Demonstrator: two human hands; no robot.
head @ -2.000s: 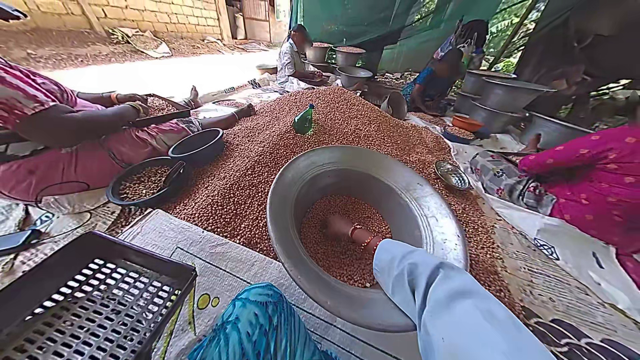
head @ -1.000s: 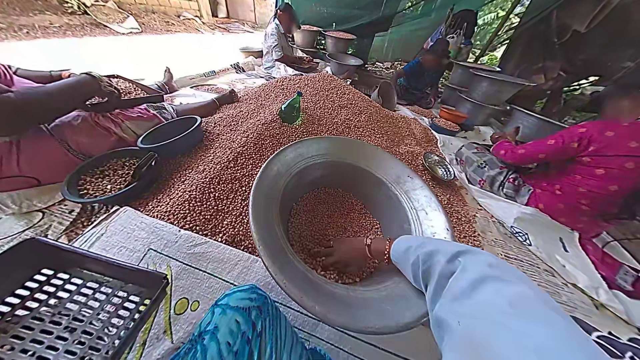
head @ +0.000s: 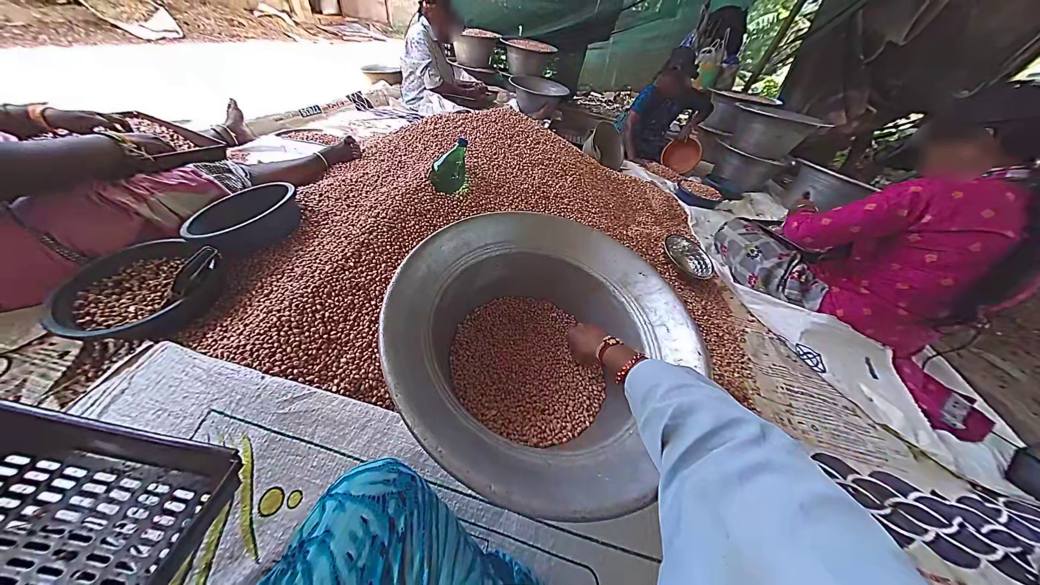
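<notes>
A wide-rimmed metal pot point(head: 544, 236) stands tilted against a large heap of small reddish-brown nuts or seeds point(head: 325, 301). More of the same nuts or seeds point(head: 520, 370) lie in its bottom. My right hand point(head: 587, 343), with red beaded bracelets at the wrist, is inside the pot at the right edge of its contents. Its fingers look curled, but they are partly hidden, so I cannot tell whether they hold anything. My left hand is out of view. A green plastic bottle piece point(head: 449, 168) sits on the heap beyond the pot.
A black perforated crate point(head: 219, 475) is at lower left. Two dark basins point(head: 61, 317) point(head: 284, 215), a person's legs point(head: 138, 195) and arms lie left. A small metal bowl point(head: 689, 257) and a person in pink point(head: 910, 244) are right. Metal pots point(head: 772, 130) and other seated people are behind.
My right hand has moved from deeper in the pot's contents to their right edge. A person at the back now has an orange bowl tilted up.
</notes>
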